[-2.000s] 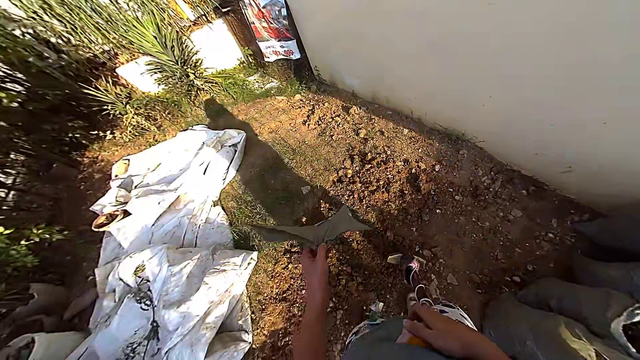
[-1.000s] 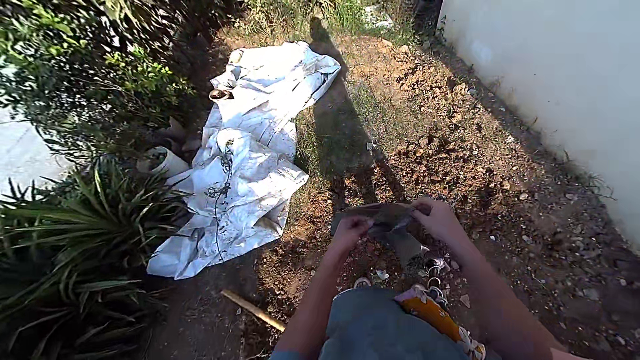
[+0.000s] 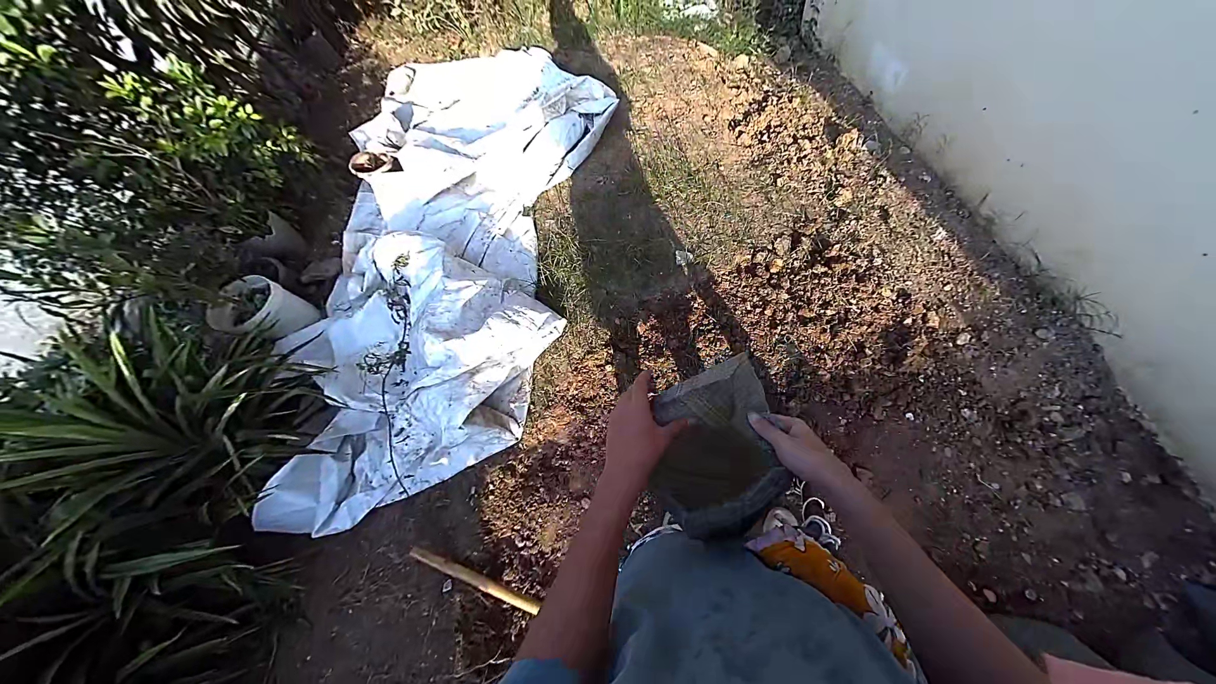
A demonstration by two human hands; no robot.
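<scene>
A dark grey-green bag [image 3: 712, 456], of fabric or soft plastic, is spread between my hands with its mouth turned up toward the camera. On its left rim sits my left hand [image 3: 638, 432], thumb over the edge. My right hand [image 3: 793, 445] grips the right rim, the thumb on top. The bag's rim looks rolled or folded over near my body. Below it show my grey-blue shirt, patterned yellow-orange cloth and part of a shoe.
A crumpled white sheet [image 3: 446, 332] with a thin plant stem lies left. Beside it are a white pot [image 3: 261, 306] and leafy plants [image 3: 123, 456]. A wooden handle [image 3: 475, 579] rests on the soil at lower left. A pale wall [image 3: 1064, 171] stands right of the stony ground.
Two seconds ago my left hand alone held the bag, flat and stretched out. Now both hands hold it, and its mouth is spread wider than a second ago.
</scene>
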